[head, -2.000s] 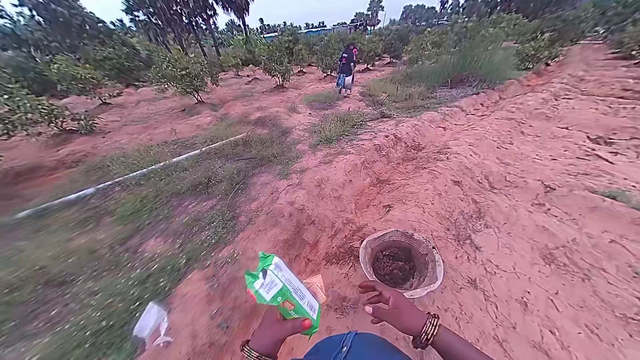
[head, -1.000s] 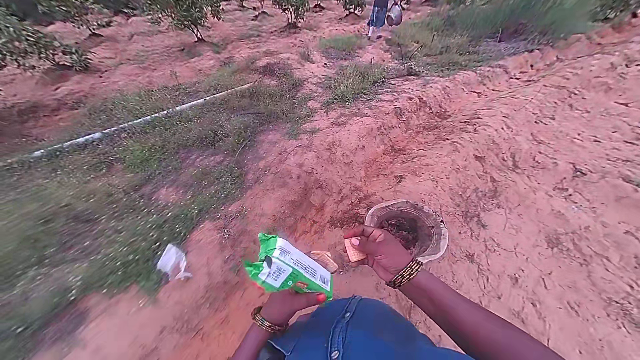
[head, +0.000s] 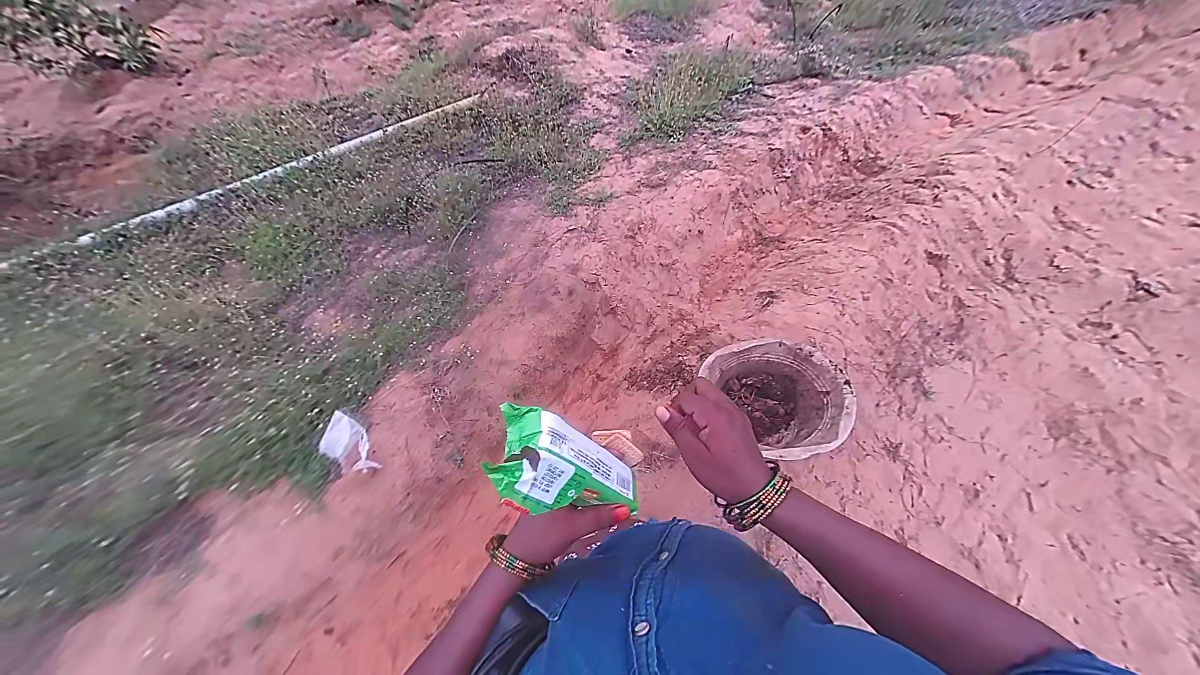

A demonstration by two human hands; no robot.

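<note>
In the head view, my left hand (head: 562,532) grips a green and white biscuit packet (head: 574,464) with a torn end, its thumb along the lower edge. A tan biscuit (head: 617,446) shows just beyond the packet; whether fingers behind hold it cannot be told. My right hand (head: 717,439) is to the right of the packet, fingers curled and thumb pointing left; whether anything is inside them is hidden. Just past that hand, a round pale tub (head: 847,412) with dark material inside rests on the soil, partly covered by the hand.
A crumpled white plastic scrap (head: 345,441) lies on the reddish ground at left. Beyond it, a long white pipe (head: 281,171) runs through low grass. A shrub (head: 80,39) stands at the upper left, and a soil ridge (head: 937,84) crosses the upper right.
A tan biscuit piece showed in my right fingers one second ago and is not visible there now. The person in the distance has left the view as it tilted down.
</note>
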